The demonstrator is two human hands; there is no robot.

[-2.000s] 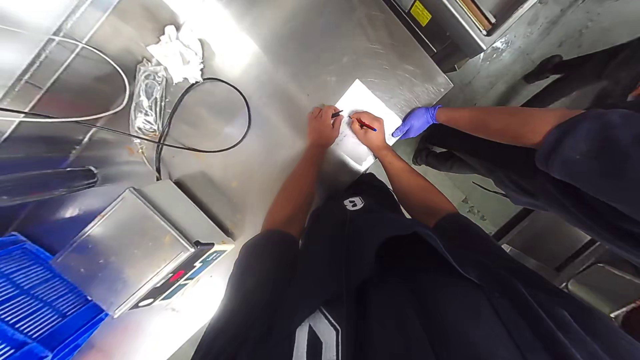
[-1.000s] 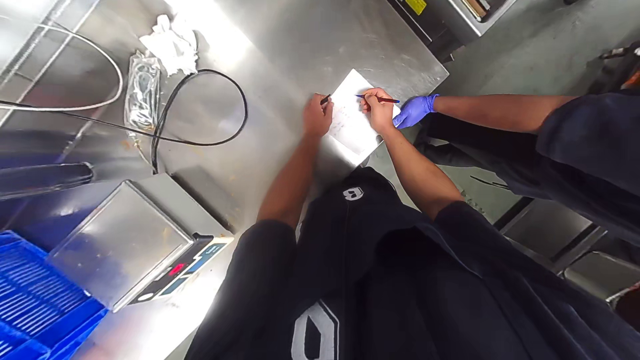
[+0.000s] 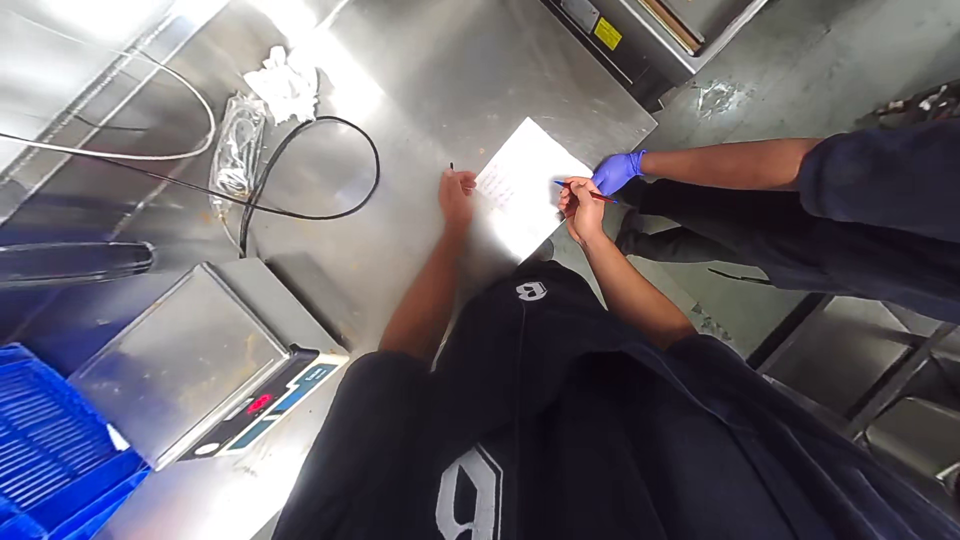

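A white sheet of paper (image 3: 534,169) bearing handwriting lies on the stainless steel table (image 3: 450,82). My right hand (image 3: 585,210) is closed around a pen (image 3: 604,198), whose blue end points over the right part of the sheet. At the sheet's left corner rests my left hand (image 3: 457,196), with a small dark object (image 3: 451,166), perhaps a pen cap, sticking up at its fingertips. A co-worker's hand in a purple glove (image 3: 617,172) touches the paper's right edge, close beside my right hand.
To the left stand a digital scale (image 3: 187,360) with a steel platform and a blue plastic crate (image 3: 52,442). A looped black cable (image 3: 378,161), a clear plastic bag (image 3: 238,146) and crumpled white material (image 3: 289,84) lie behind. The co-worker stands at the table's right side.
My right hand with the pen has moved from the middle of the sheet to its right side. My left hand has shifted off the writing toward the left corner.
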